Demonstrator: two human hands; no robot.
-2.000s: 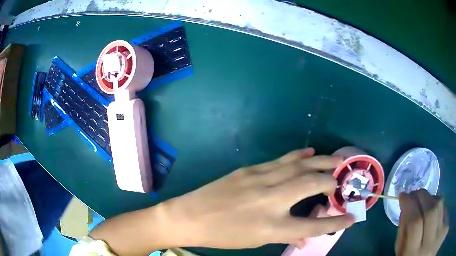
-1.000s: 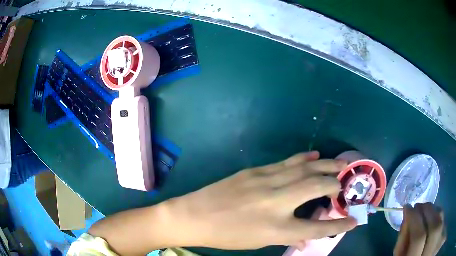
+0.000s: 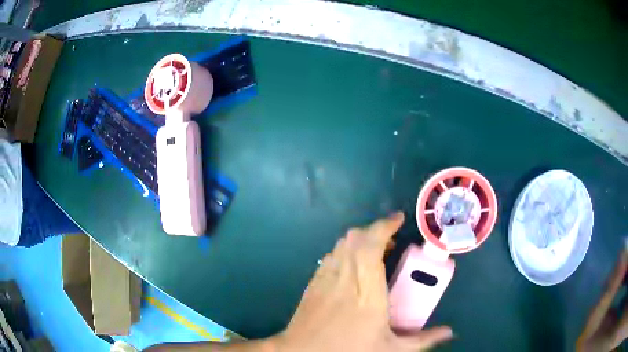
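Observation:
A pink handheld fan (image 3: 421, 292) lies at the lower right, head up, with a black oval on its handle. Grey-white smears cover its hub, and a small white square sits at the hub's lower side. My left hand (image 3: 348, 295) is spread beside the handle, thumb below its lower end and fingers to its left; no closed grip shows. A white round dish (image 3: 551, 230), smeared inside, stands right of the fan. My right hand (image 3: 609, 309) is cut off by the right edge, and no stick shows in it.
A second pink fan (image 3: 180, 182) lies at the left on several overlapping black sheets with blue edges (image 3: 127, 134). A scuffed white rail (image 3: 385, 38) runs along the far side. A cardboard box (image 3: 38, 86) is at the upper left, and another (image 3: 113, 285) is below the table edge.
The worked fan now shows its whole head and black oval. My left hand has moved off the fan head to beside the handle. My right hand has moved right, away from the hub and dish.

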